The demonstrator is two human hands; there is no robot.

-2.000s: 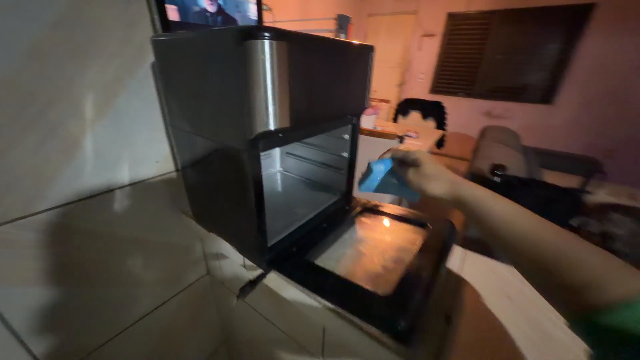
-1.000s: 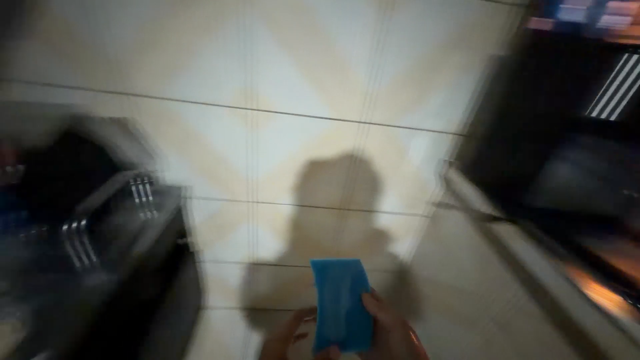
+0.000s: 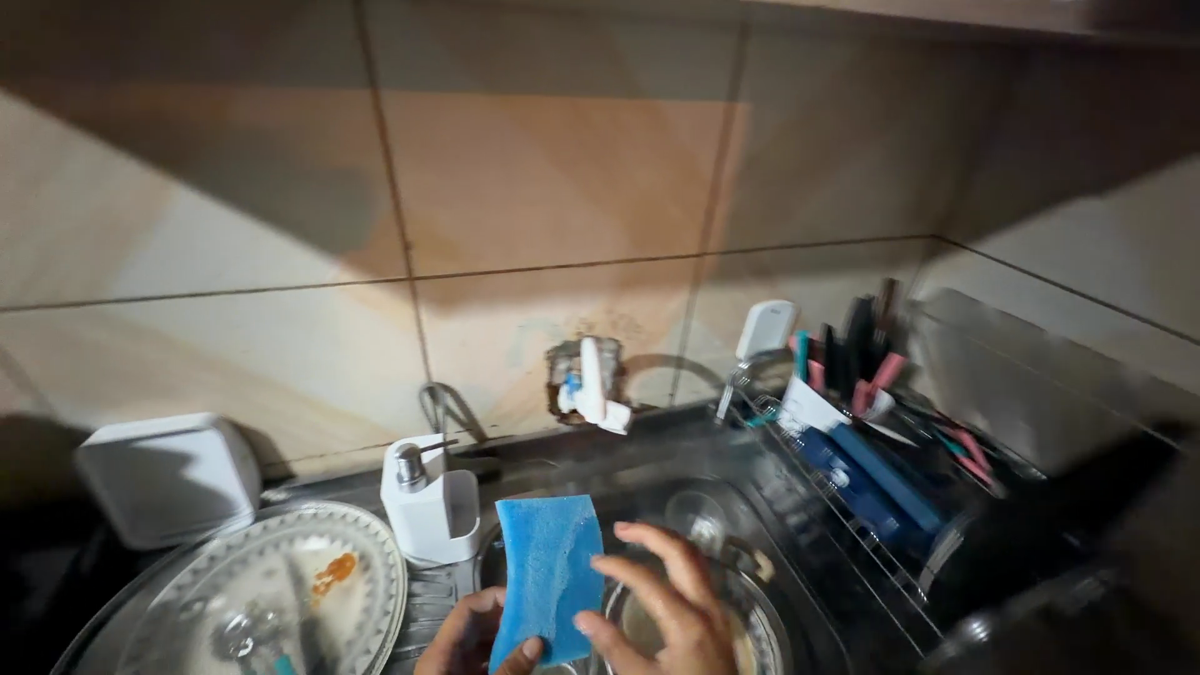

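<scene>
A blue sponge cloth (image 3: 548, 577) is pinched at its lower left between the thumb and fingers of my left hand (image 3: 483, 637). Just right of the cloth, my right hand (image 3: 670, 600) has its fingers spread, with nothing gripped. Below and behind both hands lies the metal sink (image 3: 787, 600), holding a plate and a clear glass (image 3: 696, 517). A white tap (image 3: 595, 398) sticks out of a broken hole in the tiled wall above it. The white soap dispenser (image 3: 417, 511) with a metal pump stands left of the cloth.
At lower left, a patterned plate (image 3: 375, 562) bears an orange food stain and a clear utensil or glass. A white square container (image 3: 173, 478) stands behind it. On the right, a wire dish rack (image 3: 844, 516) holds blue items and utensils. A shelf edge (image 3: 984, 19) crosses the top.
The view has swung from the open oven, past the floor, to the sink. Two seconds ago one hand held the blue cloth by the oven; one second ago both hands were at it. My right hand is now off it.
</scene>
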